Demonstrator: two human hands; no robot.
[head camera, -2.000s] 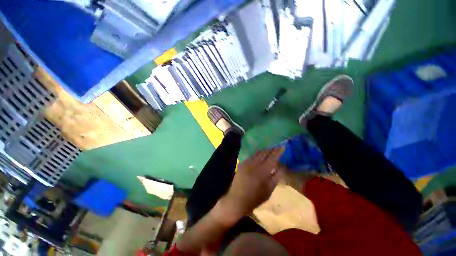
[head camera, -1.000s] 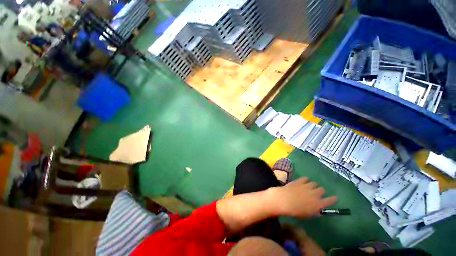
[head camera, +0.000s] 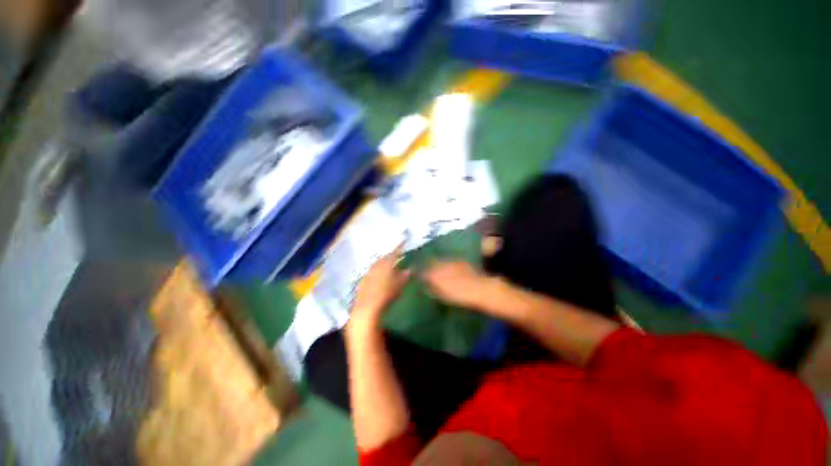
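Note:
The frame is blurred. A row of pale silver-grey sheet-metal parts (head camera: 387, 214) lies on the green floor in front of me, between the bins and my legs. My left hand (head camera: 378, 284) is at the near edge of this row, its fingers over or against the parts; whether it grips one is not clear. My right hand (head camera: 453, 280) is to the right of it, low over the floor beside the parts, with the fingers blurred. The two hands are a little apart. The marker-like tool cannot be made out.
A blue bin (head camera: 319, 205) with loose parts stands beyond the row on the left. An empty-looking blue bin (head camera: 674, 196) is by my right leg. More blue bins stand at the back. A tan pallet (head camera: 205, 364) with stacked grey parts (head camera: 100, 355) is on the left.
The view has swung to the right. My left arm has moved from above my knee to the row of parts. My right hand has come forward into view beside it.

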